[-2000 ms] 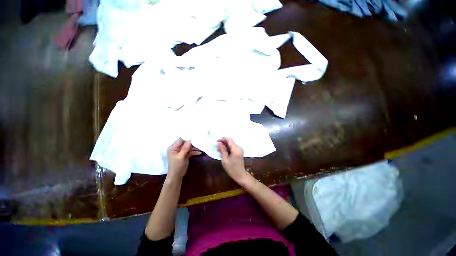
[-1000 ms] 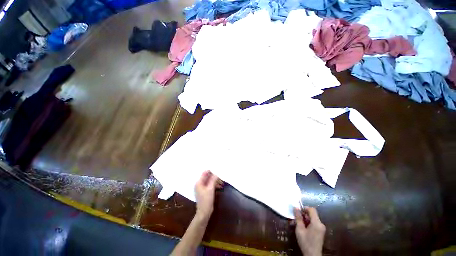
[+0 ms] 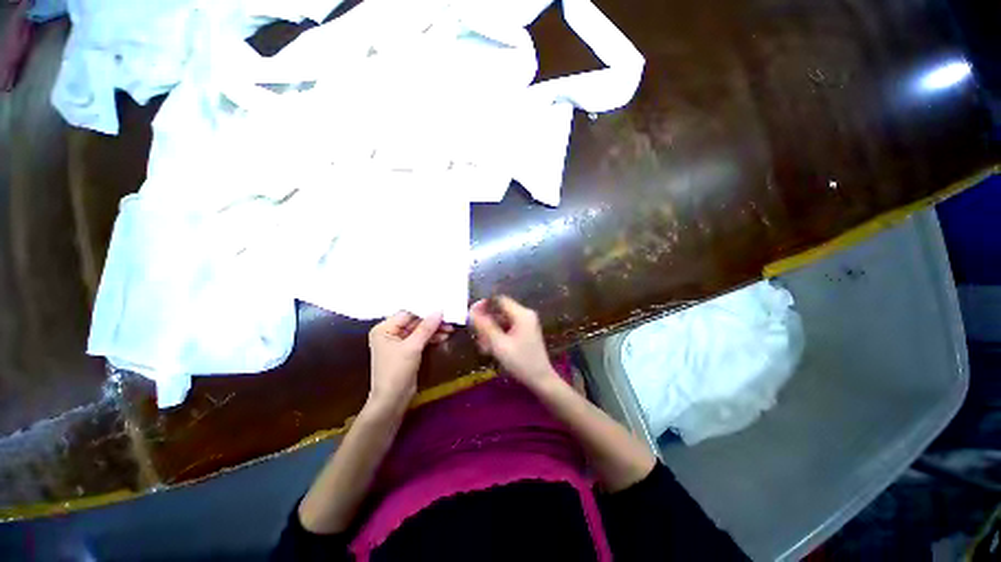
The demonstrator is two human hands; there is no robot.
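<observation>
A bright white garment (image 3: 373,187), overexposed, lies spread on the dark-brown table (image 3: 724,154), with a white strip looped at its upper right. My left hand (image 3: 402,349) pinches its lower edge near the corner. My right hand (image 3: 514,338) is just right of that corner, fingers curled together. A dark patch shows between its fingers, but I cannot tell whether it is a tool or shadow. Whether the right fingertips touch the cloth is unclear.
Another white garment heap (image 3: 132,49) lies at the far left. Yellow tape (image 3: 845,236) runs along the table's near edge. A large grey translucent tub (image 3: 867,373) stands against the table at right, holding a white cloth bundle (image 3: 713,362).
The view has swung down and right from the wider table view. The right hand has come closer to the left, and the garment's lower edge between them now hangs as a corner.
</observation>
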